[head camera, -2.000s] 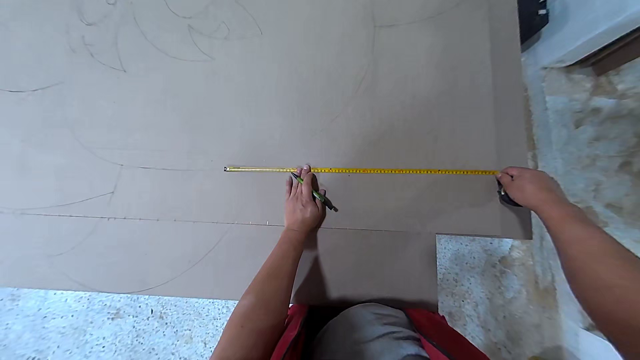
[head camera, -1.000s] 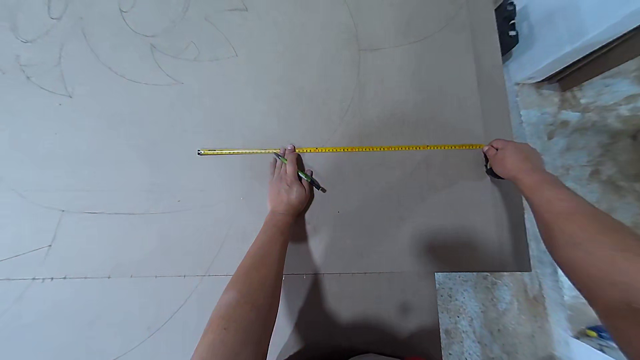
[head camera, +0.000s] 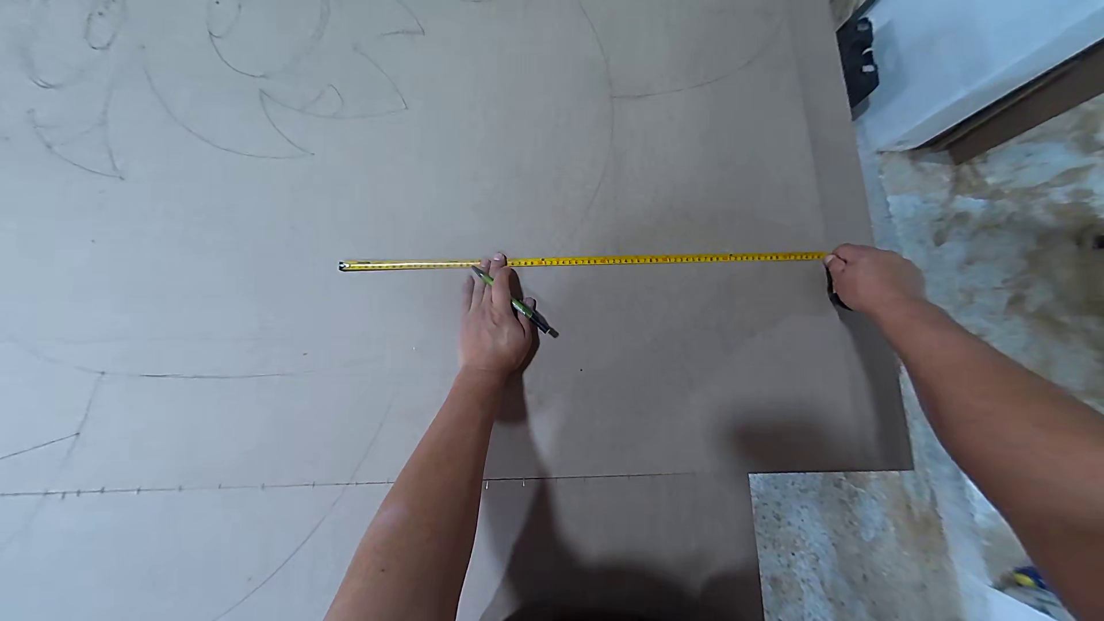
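A yellow tape measure (head camera: 638, 260) lies drawn out from left to right across a large grey-brown sheet (head camera: 673, 362) that bears pencil curves and a ticked straight line. My left hand (head camera: 498, 332) rests on the sheet with a fingertip at the tape, and a green and black pen or mechanical pencil (head camera: 526, 310) is held between its fingers, tip by the tape. At the sheet's right edge my right hand (head camera: 875, 278) grips the tape's dark case, which is mostly hidden under the fingers.
A rectangular notch in the sheet's lower right shows mottled flooring (head camera: 837, 535). At the upper right are a black object (head camera: 856, 60) and a white panel with a brown edge (head camera: 992, 60). A small blue and yellow object (head camera: 1028, 578) lies at the lower right.
The view has shifted over the sheet. Both hands keep about the same places along the drawn-out tape, and the pen stays in my left hand.
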